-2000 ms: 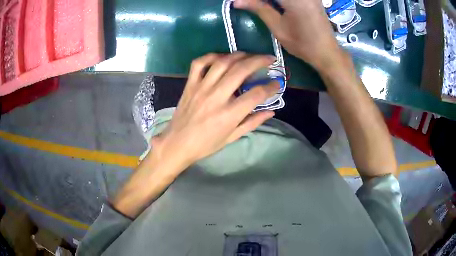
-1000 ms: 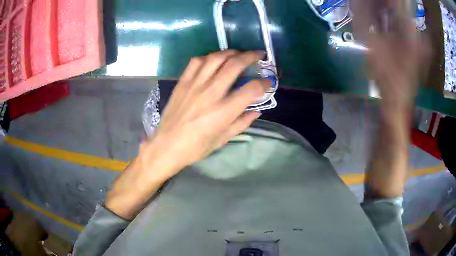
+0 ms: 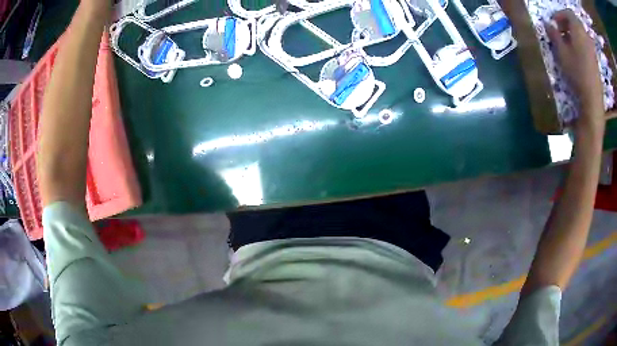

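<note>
Several white loop-shaped housings (image 3: 354,88) with bright blue blocks lie spread along the back of the green bench. Some overlap, and some are cut off by the top edge. Thin dark and red wires show beside the blue on some. My right hand (image 3: 574,51) is over the small-parts box (image 3: 543,101) at the far right, among tiny white pieces. It is small and blurred, and its grip is unclear. My left forearm reaches up at the far left. My left hand is beyond the top edge.
Small white rings (image 3: 385,116) and a round white piece (image 3: 235,71) lie loose before the housings. A salmon-red ribbed tray (image 3: 111,149) stands at left, under my left forearm. The bench's front edge runs before my body.
The view has shifted and shows more of the bench. My left hand has left the housing in front of me and gone out of view. My right hand has moved to the box.
</note>
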